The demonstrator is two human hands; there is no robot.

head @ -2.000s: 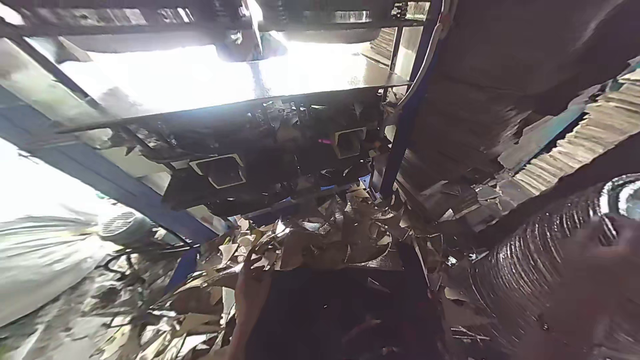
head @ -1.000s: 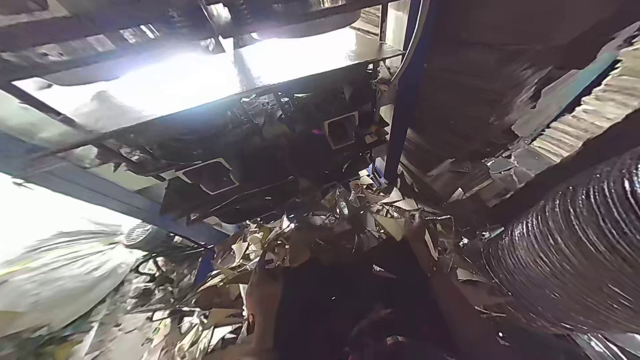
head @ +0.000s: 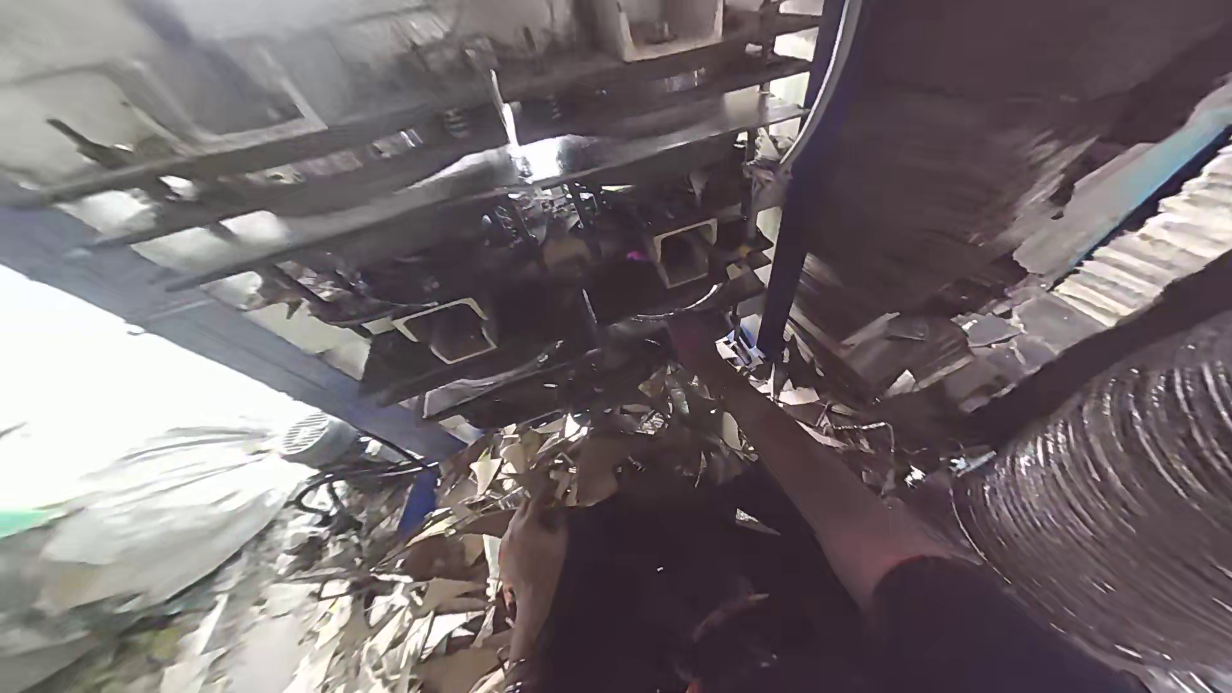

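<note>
My right arm reaches forward into the dark lower part of a metal-framed machine (head: 626, 159). My right hand (head: 685, 332) is in shadow beside a curved pale edge, below a square opening with a light rim (head: 685, 252); its fingers and anything in them are hard to make out. Lower in view, my left hand (head: 539, 515) is by my dark clothing, next to a heap of torn cardboard-like scraps (head: 481, 472). Whether it holds a scrap does not show. A second square opening (head: 448, 330) lies to the left in the machine.
Blue frame posts (head: 794, 250) flank the machine. A large roll or stack with ridged, shiny layers (head: 1107, 510) stands close at right, below a stack of light sheets (head: 1155, 231). At left are a motor-like part (head: 318, 438), cables and a big whitish sack (head: 183, 500). Scraps cover the floor.
My right hand was low over the scraps a second ago and has moved forward into the machine's dark lower part. My left hand stays low by the scraps. The view has shifted.
</note>
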